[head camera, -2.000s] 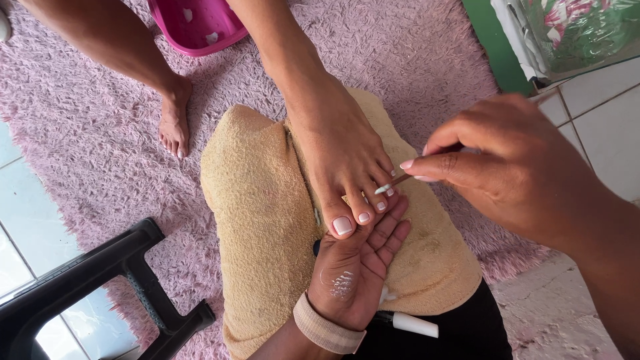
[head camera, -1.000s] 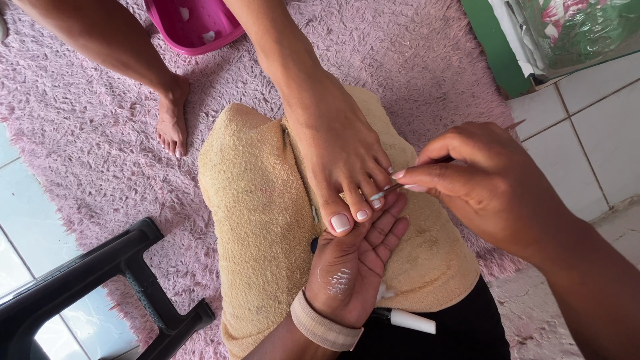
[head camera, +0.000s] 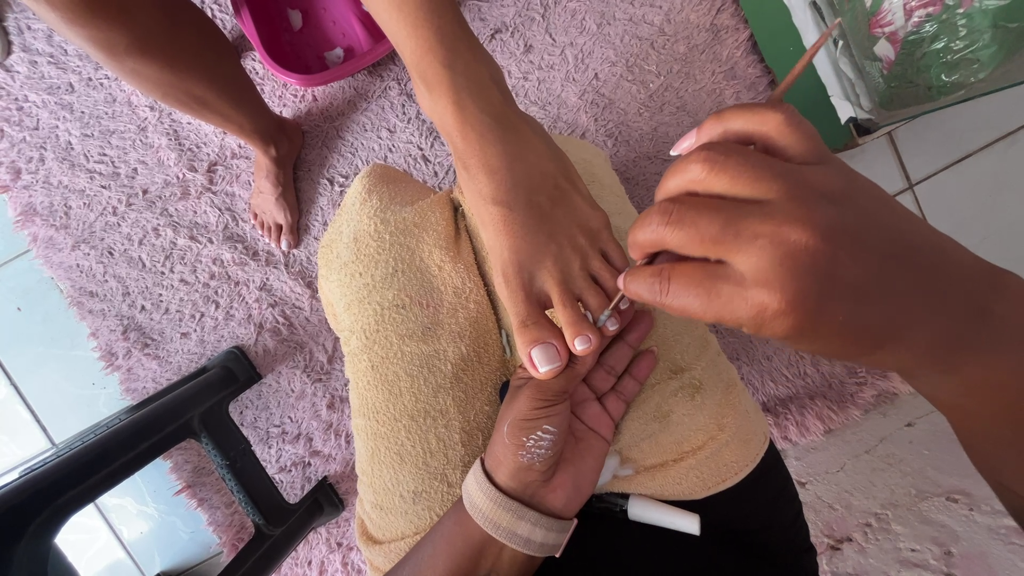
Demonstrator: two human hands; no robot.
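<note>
Another person's bare foot [head camera: 536, 208] rests on a yellow towel [head camera: 416, 320] over my lap, its toenails painted pale with white tips. My left hand [head camera: 560, 424] lies palm up under the toes, supporting them, with white marks near the thumb base and a beige band at the wrist. A thin wooden stick [head camera: 806, 60] is in my right hand [head camera: 744, 232]; the cotton-wrapped tip [head camera: 605, 318] touches the smaller toes. A white-capped bottle [head camera: 663, 514] lies by the towel's lower edge, beside a bit of cotton [head camera: 614, 470].
A pink fluffy rug [head camera: 160, 176] covers part of the tiled floor. The other bare foot [head camera: 274, 196] stands on it. A magenta basin [head camera: 316, 76] is at the top, a black plastic stool [head camera: 216, 408] at lower left, and a plastic-covered box [head camera: 936, 56] at upper right.
My right hand has turned, and the stick's rear end now points up and away. Its tip stays at the smaller toes. My left hand remains under the foot.
</note>
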